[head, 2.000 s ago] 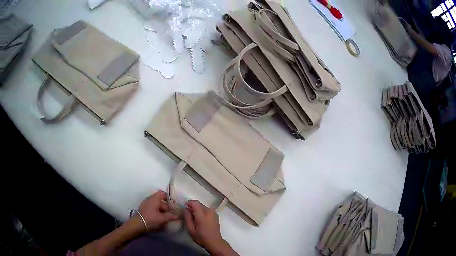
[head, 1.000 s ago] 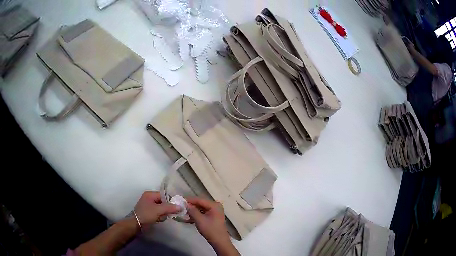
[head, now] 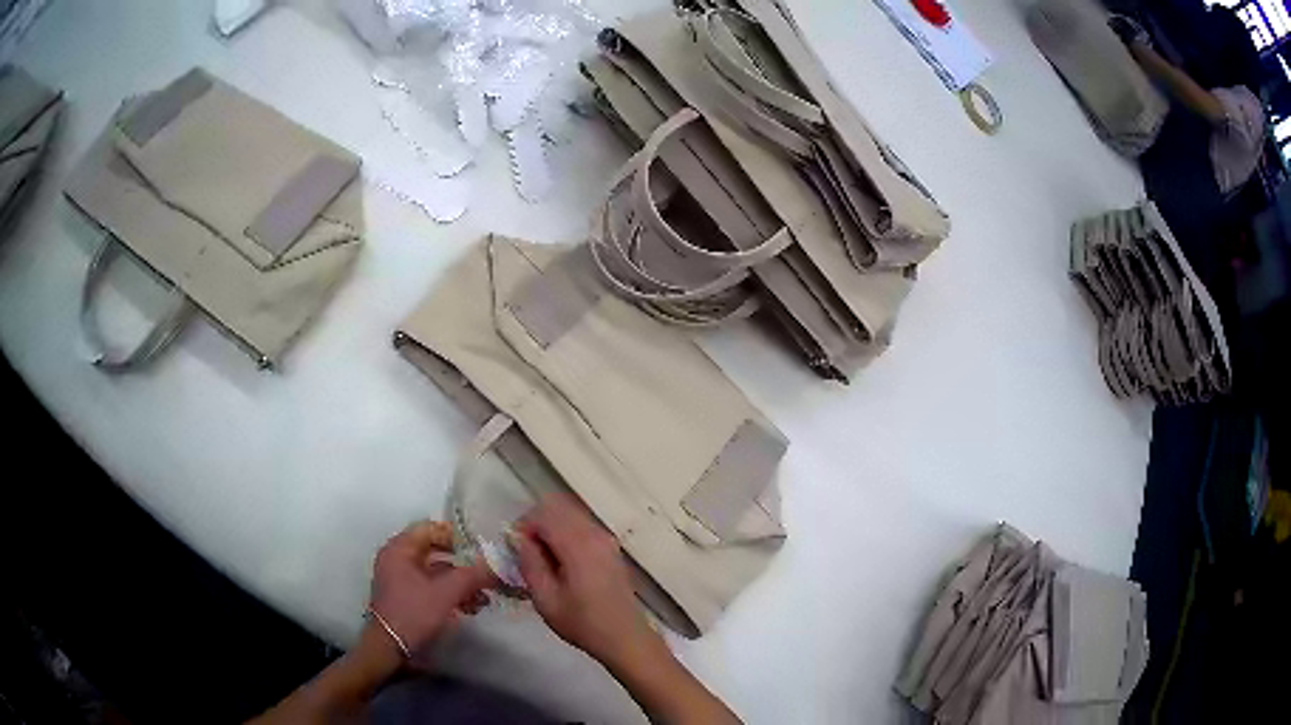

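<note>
A beige tote bag [head: 623, 397] lies folded flat in front of me, with grey patches at the ends of its top panel. Its handle [head: 467, 475] loops toward me. My left hand [head: 425, 588] has its fingers closed at the handle. My right hand [head: 574, 574] pinches a small white paper piece [head: 501, 558] at the same handle, beside my left fingertips. The fingers partly hide the paper and the handle's lower part.
Another folded bag [head: 227, 213] lies at the left. A bag stack [head: 793, 213] with looped handles is beyond mine. White scalloped pieces [head: 527, 149], a clear plastic bag [head: 467, 43] and a tape roll [head: 980, 108] lie farther back. More stacks [head: 1150, 305] [head: 1026, 630] are right. A person's arm [head: 1186, 94] shows top right.
The white paper, spread between both hands a second ago, is now more covered by my fingers at the handle. My hands have stayed near the handle. The whole view has shifted slightly.
</note>
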